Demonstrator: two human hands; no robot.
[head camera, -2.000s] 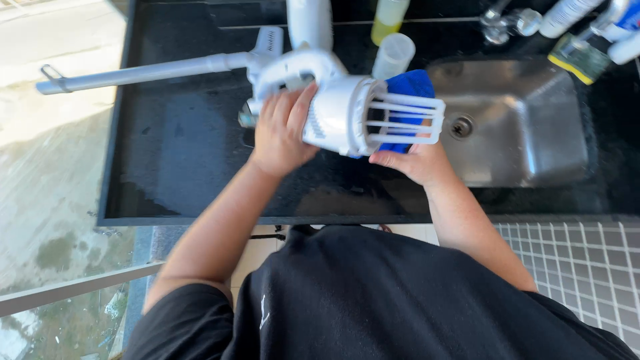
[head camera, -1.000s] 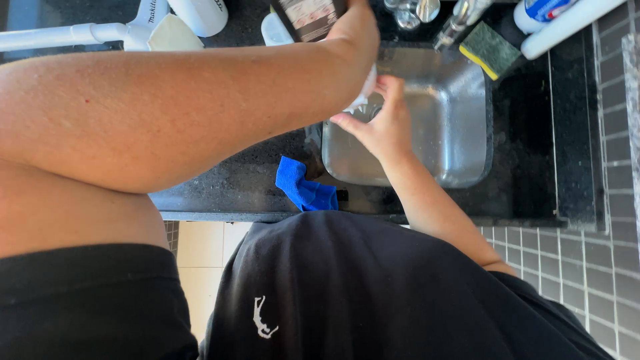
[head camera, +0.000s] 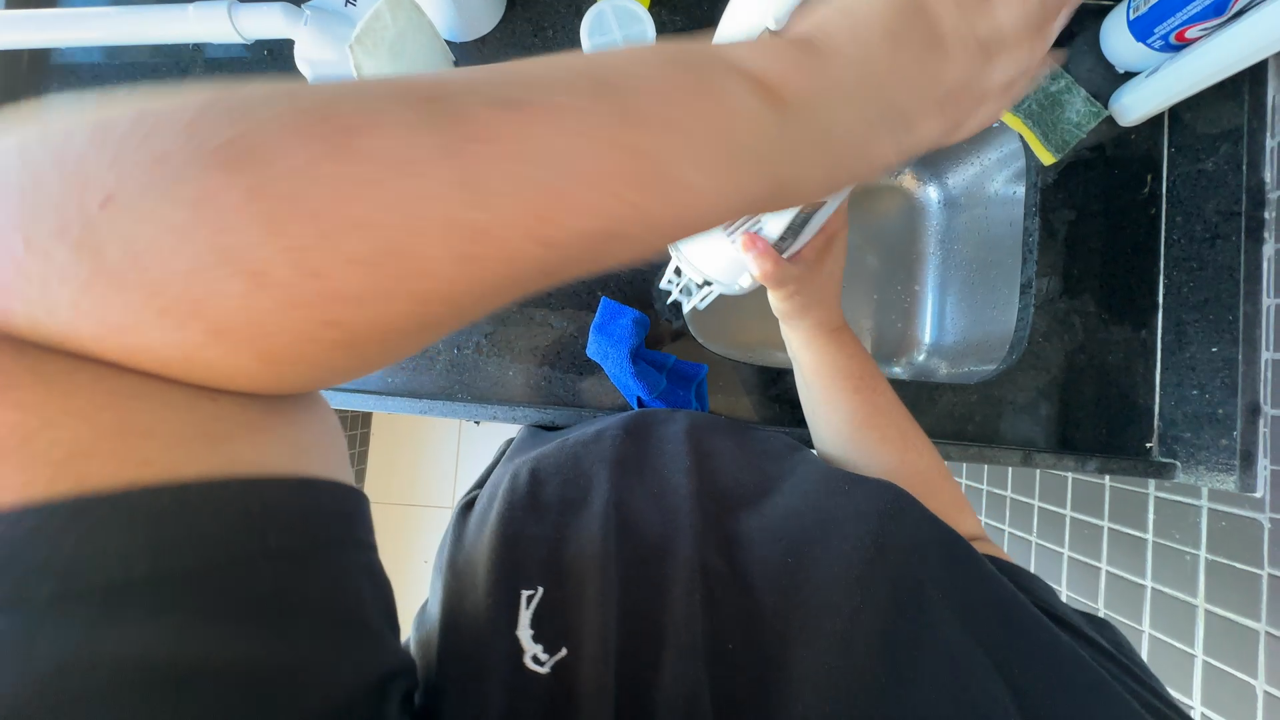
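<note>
My right hand (head camera: 805, 265) grips a white plastic vacuum cleaner part (head camera: 715, 260) with an open cage at its end, over the near left corner of the steel sink (head camera: 930, 300). Reaching across from the left, my blurred left hand (head camera: 930, 70) is above the sink's far side, near the sponge; its fingertips are partly out of frame, and whether it holds anything cannot be told. My left forearm hides part of the white piece and the counter. A blue cloth (head camera: 640, 355) lies crumpled at the counter's front edge, left of the sink.
A white vacuum tube (head camera: 150, 25) lies at the back left. A translucent cup (head camera: 617, 25) stands behind my forearm. At the back right are a green and yellow sponge (head camera: 1060, 115), a white bottle with a blue label (head camera: 1150, 35) and a long white container (head camera: 1190, 70).
The blue cloth, first beside my right hand at the vacuum, now lies on the counter. The caged part has moved right, to the sink. My left hand has moved right, from a dark, labelled surface.
</note>
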